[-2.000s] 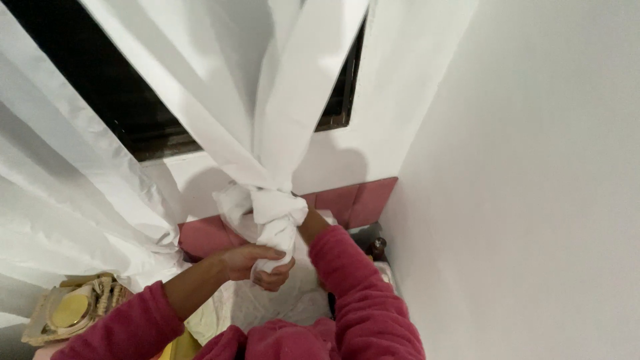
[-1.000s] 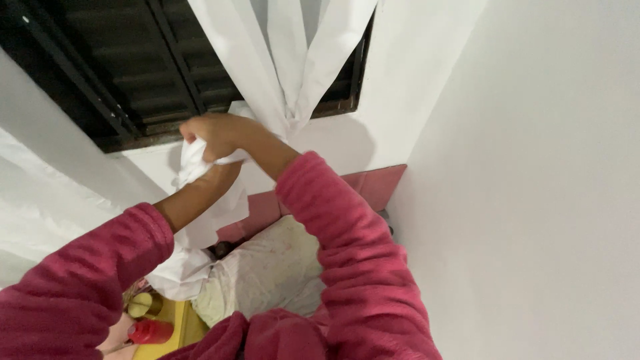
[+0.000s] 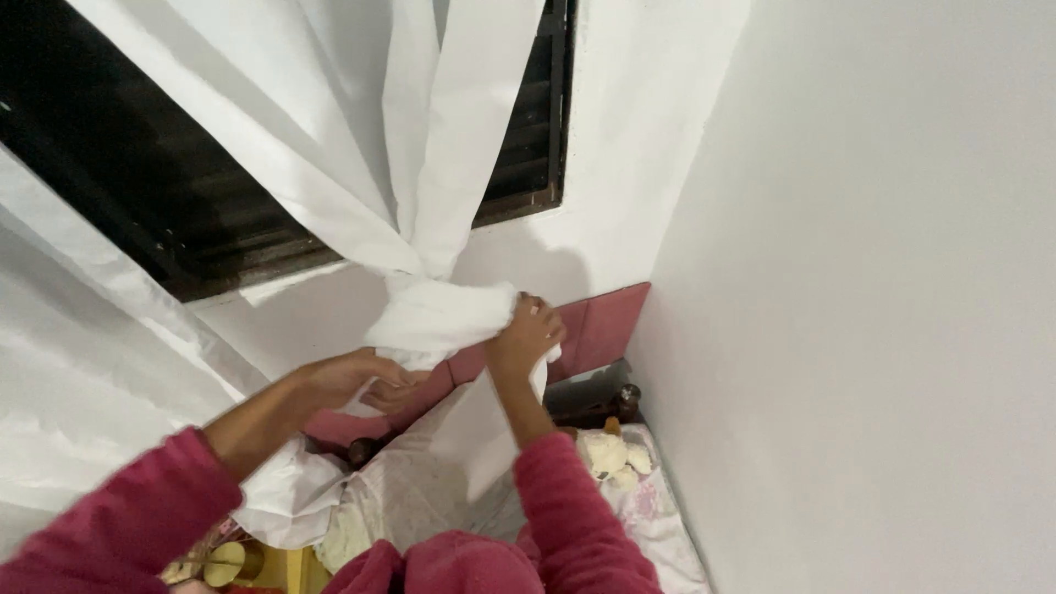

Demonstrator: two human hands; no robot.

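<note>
A white curtain hangs before the window, gathered and twisted into a bunch low down, just under the sill. My right hand is closed around the right end of this twisted cloth. My left hand is at the lower left of the bunch, its fingers curled at the loose cloth; how firmly it holds is hard to tell. Both arms wear pink fleece sleeves.
Behind the curtain is a dark louvered window. Another white curtain hangs at left. Below are pink panels, a bed with a white cover, a dark bedpost knob, a cream plush toy and yellow furniture. A white wall stands at right.
One second ago both hands were together, higher and further left, before the window. Now they are lower and apart, the right hand at the right end of the bunched curtain.
</note>
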